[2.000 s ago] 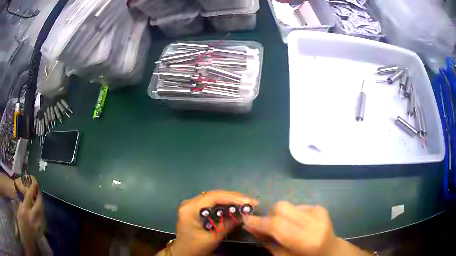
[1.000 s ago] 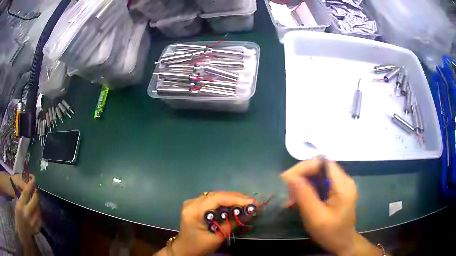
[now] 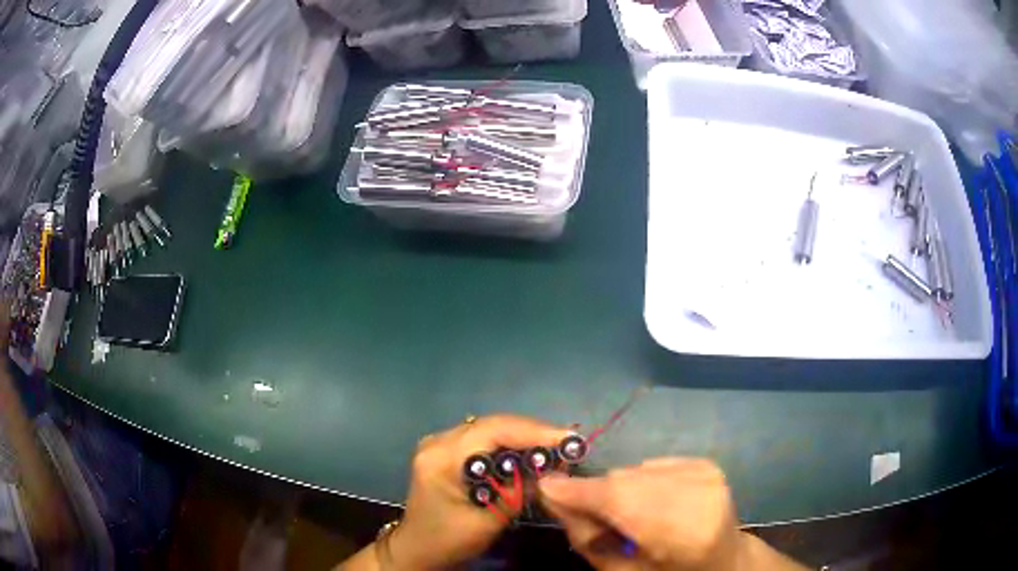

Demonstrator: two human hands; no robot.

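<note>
My left hand [image 3: 447, 491] is closed around a bunch of silver cylinders [image 3: 509, 464], round dark-rimmed ends up, at the bench's front edge. Red wires hang from the ends, and one sticks out to the upper right. My right hand [image 3: 659, 513] is against the bunch, its fingertips at the wires. A blue and dark pen-like tool [image 3: 627, 547] shows partly under its fingers; its tip is hidden. A clear box [image 3: 469, 214] heaped with wired cylinders stands behind. A white tray [image 3: 737, 323] at the right holds several loose cylinders.
Stacked cloudy boxes [image 3: 240, 100] stand at the rear left, beside a black hose [image 3: 84, 167]. A phone [image 3: 141, 310] and a green wrapped item [image 3: 232, 212] lie at the left. Blue baskets [image 3: 1002, 312] are at the right edge. Part of a person shows at lower left.
My right hand went out to the right with the pen-like tool, then came back to the bunch. My left hand stayed around the cylinders. The other person's hands at left have moved and blurred.
</note>
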